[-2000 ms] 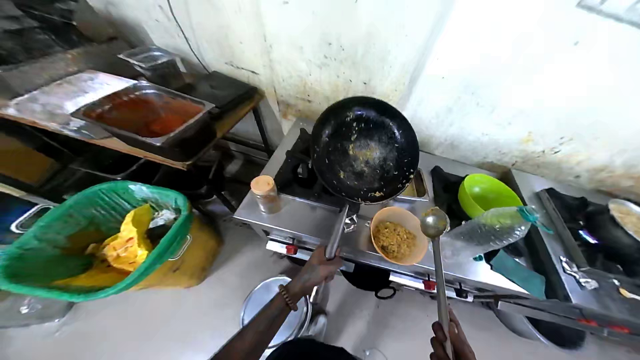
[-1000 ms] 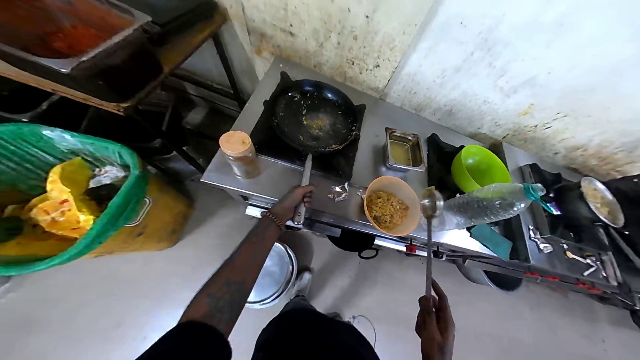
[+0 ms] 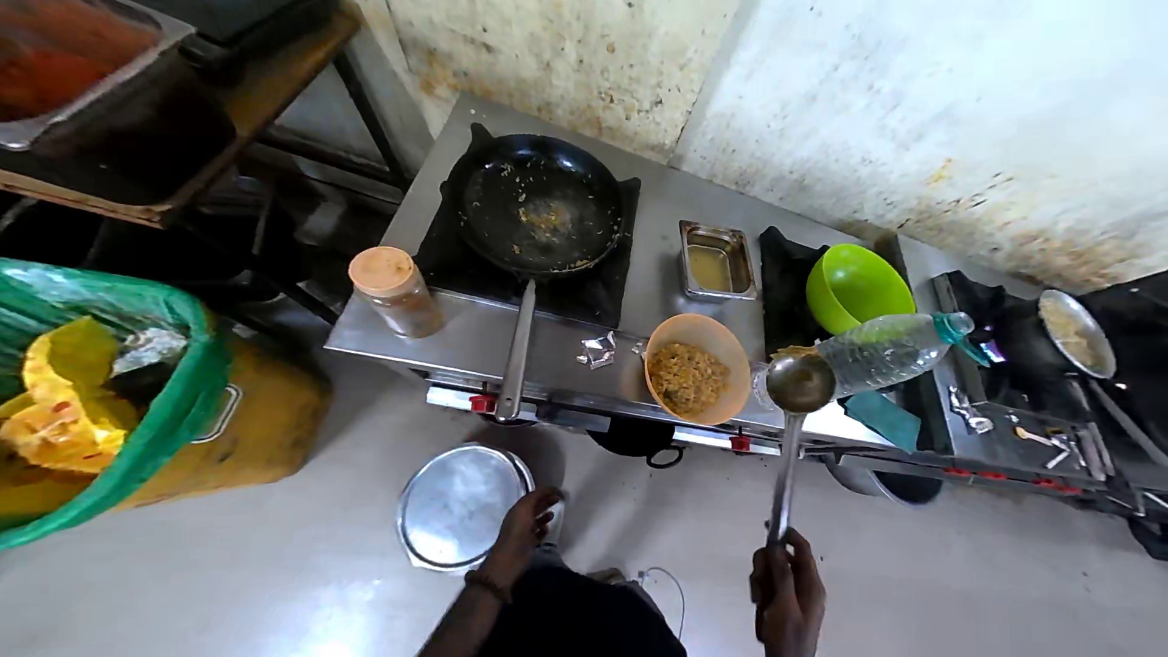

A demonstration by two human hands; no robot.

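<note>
My right hand grips the handle of a metal ladle, whose bowl is over the counter beside an orange bowl of cooked food. My left hand is off the counter, below the handle of a black frying pan, with nothing in it and its fingers loosely curled. The pan rests on the left burner with food scraps inside. A clear plastic bottle lies on its side behind the ladle, against a green bowl. A metal container of liquid stands between pan and green bowl.
A lidded jar stands at the counter's left end, and crumpled foil lies near the orange bowl. A bin with a green liner is at left. A round metal lid is low down near my feet. Another pan sits at right.
The frying pan, tilted up in my left hand two seconds ago, came down onto the burner. My left hand has since let go of its handle and moved back. My right hand keeps the ladle.
</note>
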